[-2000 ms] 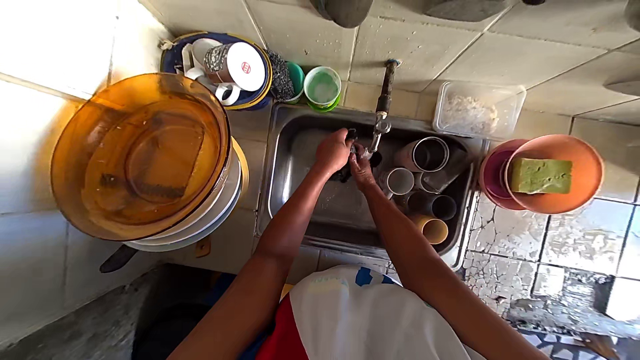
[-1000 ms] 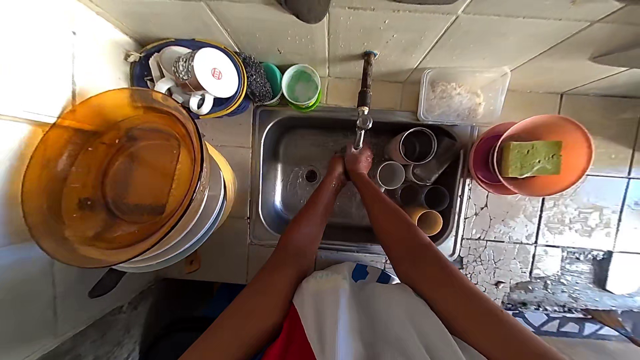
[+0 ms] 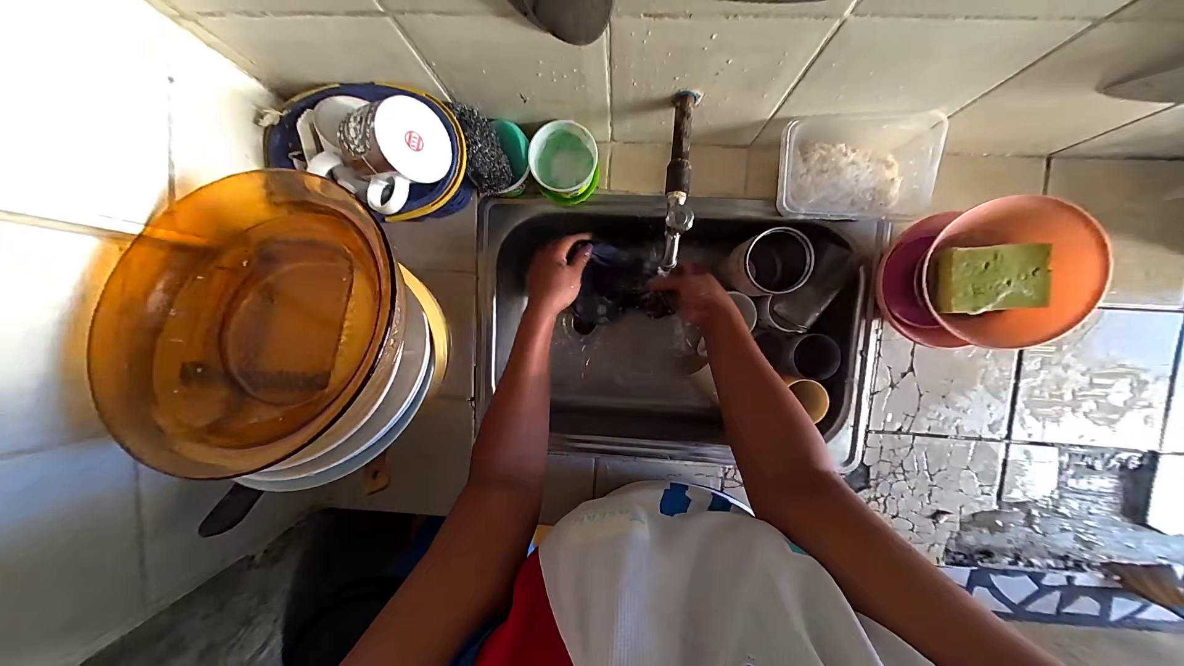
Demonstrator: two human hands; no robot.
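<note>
Over the left part of the steel sink (image 3: 638, 425), my left hand (image 3: 558, 273) grips one side of a dark, wet item (image 3: 606, 282), perhaps a cloth or mesh; its exact kind is unclear. My right hand (image 3: 694, 291) is at the item's other side, just below the mouth of the metal tap (image 3: 678, 222), with blurred fingers. Water runs from the tap onto the item and fingers. Close to my right hand, several cups stand in the sink's right side, among them a metal-rimmed cup (image 3: 780, 261) and a yellow cup (image 3: 807, 400).
An amber glass bowl (image 3: 185, 407) tops stacked plates at left. Behind are a basin with mugs (image 3: 407, 139), a green tub (image 3: 563, 157) and a clear plastic container (image 3: 860, 171). At right, a green soap bar (image 3: 994, 277) lies in an orange bowl (image 3: 1078, 268).
My hands, together under the tap a second ago, have moved apart, my left hand to the left. The dark item is now spread between them.
</note>
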